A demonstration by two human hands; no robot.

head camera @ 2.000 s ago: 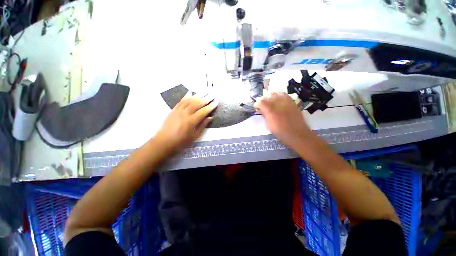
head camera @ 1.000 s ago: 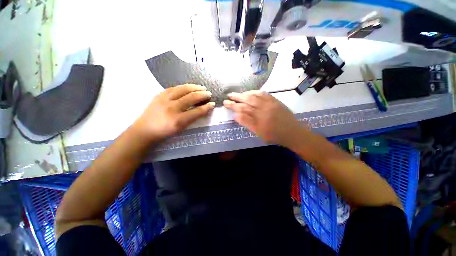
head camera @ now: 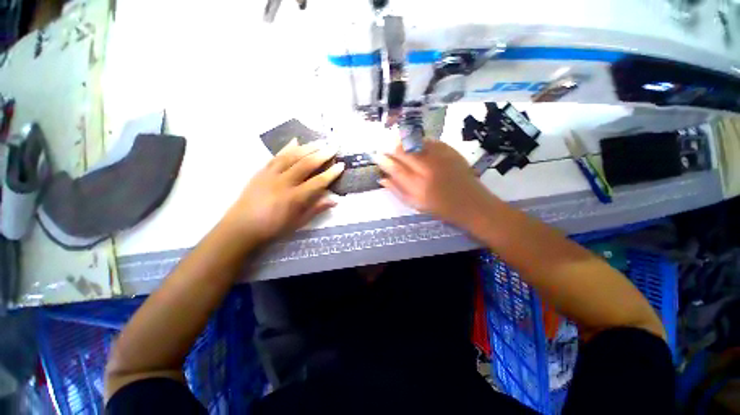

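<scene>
A curved dark grey cut piece [head camera: 350, 181] lies under the lit head end of the white sewing machine [head camera: 527, 69]. A small black strip with white marks [head camera: 357, 160] lies on it, between my fingertips. My left hand [head camera: 286, 191] holds the piece down at its left part, fingertips at the strip's left end. My right hand [head camera: 432, 180] holds the piece and strip at the right, close to the presser foot area. The needle is hidden by glare and metal parts.
More curved grey pieces [head camera: 122, 190] lie at the left, beside a rolled grey-white bundle [head camera: 24, 182]. Right of the needle are a black strip cluster [head camera: 503, 138], yellow-blue snips [head camera: 594, 172] and a black rectangle [head camera: 641, 158]. Blue crates [head camera: 519, 332] stand below the ruler-marked edge [head camera: 357, 243].
The black strip now shows on the grey piece between my hands. Since one second ago my right hand has moved up and right, nearer the machine's needle end. The camera view has also shifted.
</scene>
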